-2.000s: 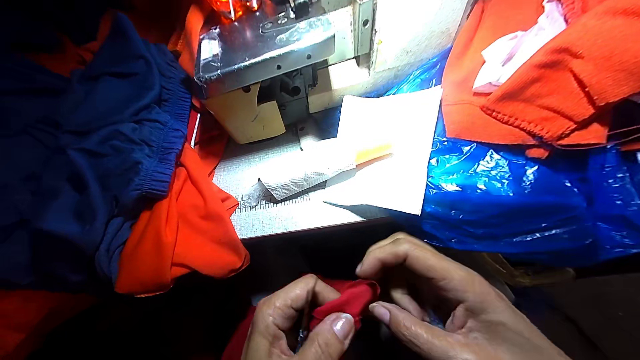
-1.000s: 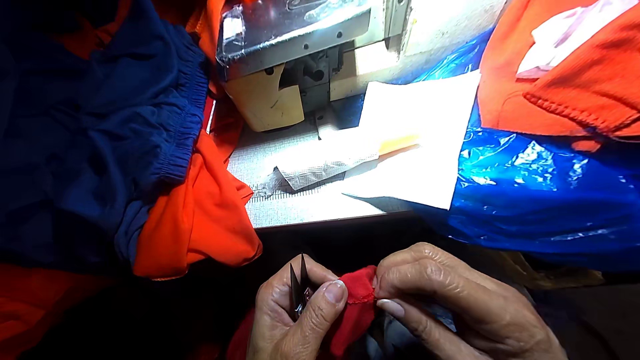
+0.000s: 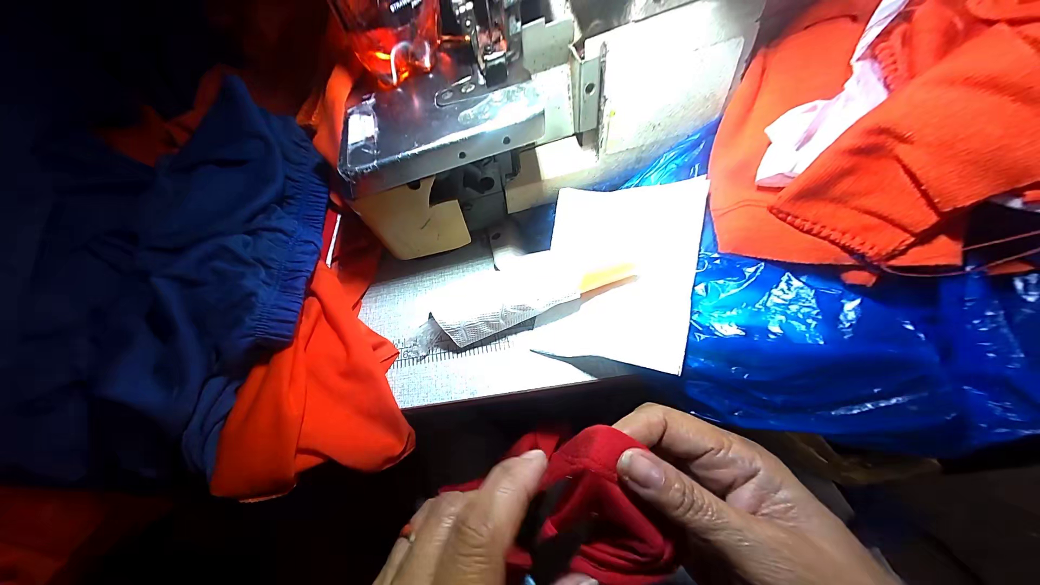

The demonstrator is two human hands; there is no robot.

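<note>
A piece of dark red fabric (image 3: 601,487) is stretched between both hands below the table's front edge. My left hand (image 3: 471,520) grips its left side, thumb or finger on top. A dark, blurred shape lies beside these fingers over the cloth; it cannot be made out clearly. My right hand (image 3: 731,496) pinches the upper right of the fabric between thumb and fingers, near a seam. The lower part of the cloth and several fingertips are hidden.
A sewing machine (image 3: 447,130) stands behind the table edge. On the table (image 3: 455,382) lie white paper (image 3: 650,317) and a wrapped item with an orange end (image 3: 605,279). Navy garments (image 3: 219,219) and orange cloth (image 3: 317,406) hang left; blue plastic (image 3: 812,341) and orange garments (image 3: 894,146) lie right.
The red fabric is spread wider between the hands than before. The pointed dark blades seen by my left hand one second ago no longer show clearly.
</note>
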